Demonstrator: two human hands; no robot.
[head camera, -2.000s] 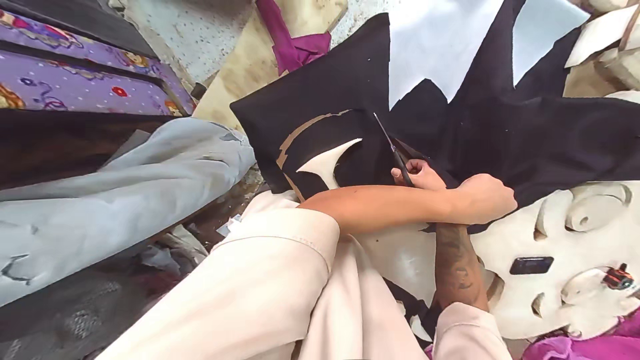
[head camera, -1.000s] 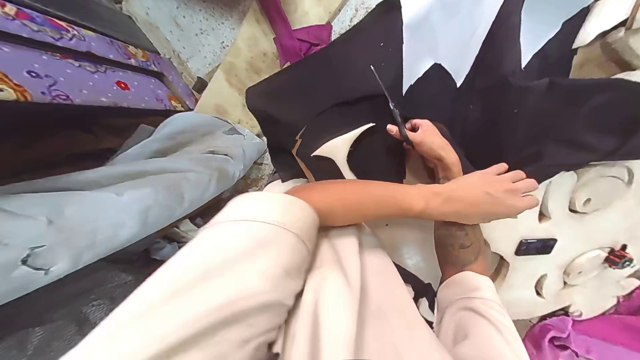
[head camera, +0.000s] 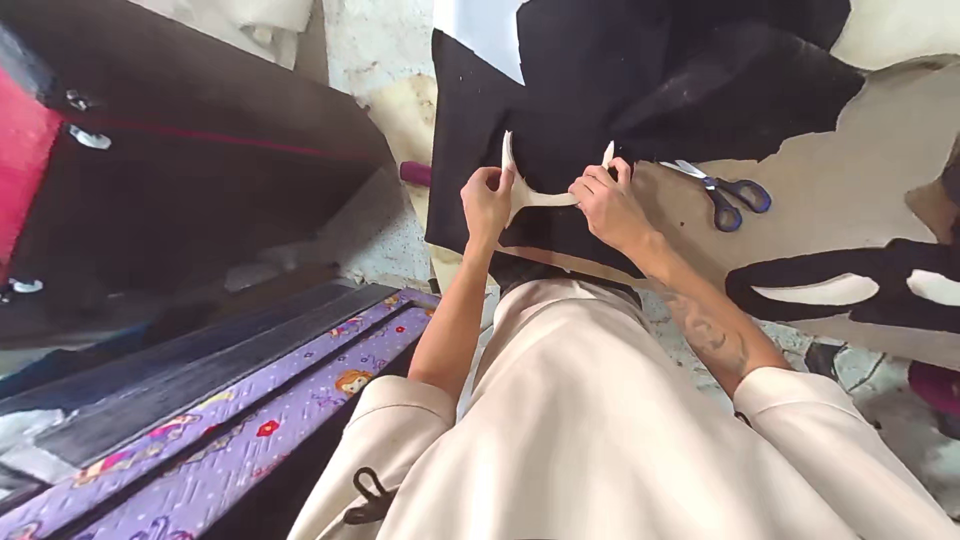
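Note:
Between my two hands a cream, H-shaped cut piece (head camera: 544, 199) lies over black fabric (head camera: 480, 112). My left hand (head camera: 487, 196) pinches its left arm between thumb and fingers. At the right end of its crossbar, my right hand (head camera: 606, 196) grips the piece, with one pale tip showing above the fingers. Scissors with blue and black handles (head camera: 724, 196) rest to the right of my right hand, on tan sheet material, their blades parted slightly and pointing toward the black fabric.
Black cut shapes with pale openings (head camera: 810, 289) lie at the right on the tan sheet (head camera: 840, 180). Purple printed padded panels (head camera: 262, 427) stand at lower left, below a large dark panel (head camera: 187, 172). A magenta roll end (head camera: 415, 173) sticks out beside the fabric's left edge.
The scissors, in my right hand before, now lie on the tan sheet. Both hands have taken hold of the cream piece, which lay on the black fabric. The view has turned strongly.

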